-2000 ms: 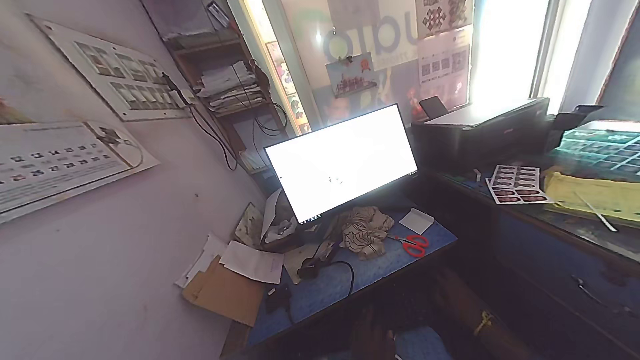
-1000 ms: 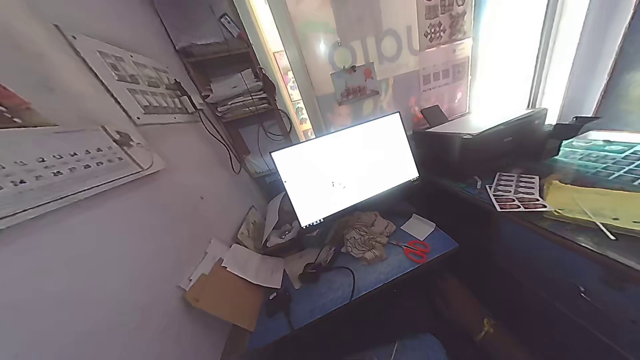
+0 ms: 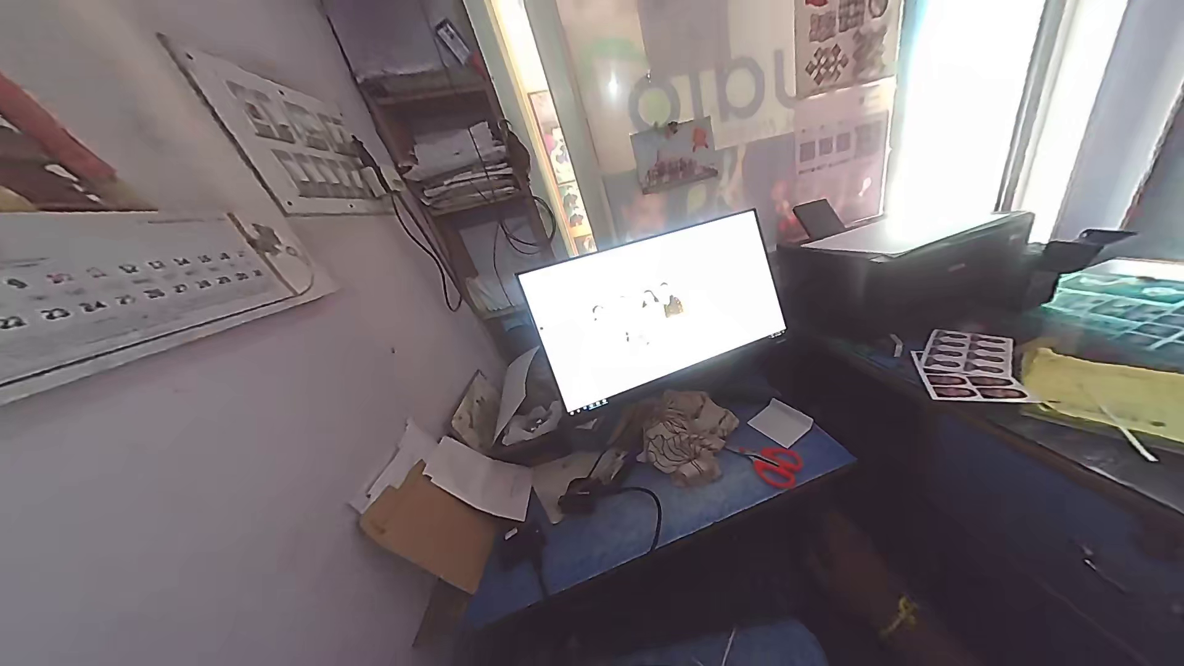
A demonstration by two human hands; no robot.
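Observation:
My right hand (image 3: 837,541) is a dim shape in the shadow below the right front edge of the blue desk, with a yellow band (image 3: 902,615) at the wrist. Its fingers and anything under them are too dark to make out. My left hand cannot be seen. Above, on the desk, red-handled scissors (image 3: 777,467) lie beside a crumpled striped cloth (image 3: 684,435) and a white paper square (image 3: 782,423). Behind them stands a lit monitor (image 3: 657,310), tilted in the view, with small pictures on its screen.
Papers and a brown envelope (image 3: 430,532) overhang the desk's left end, near a black cable (image 3: 657,509). On the right are a black printer (image 3: 916,268), photo sheets (image 3: 971,365), a yellow folder (image 3: 1110,393) and a teal tray (image 3: 1124,301). Shelves (image 3: 435,92) hold paper stacks.
Small pictures on the monitor's screen show more plainly now. A hand dimly seen at the bottom centre two seconds ago no longer shows.

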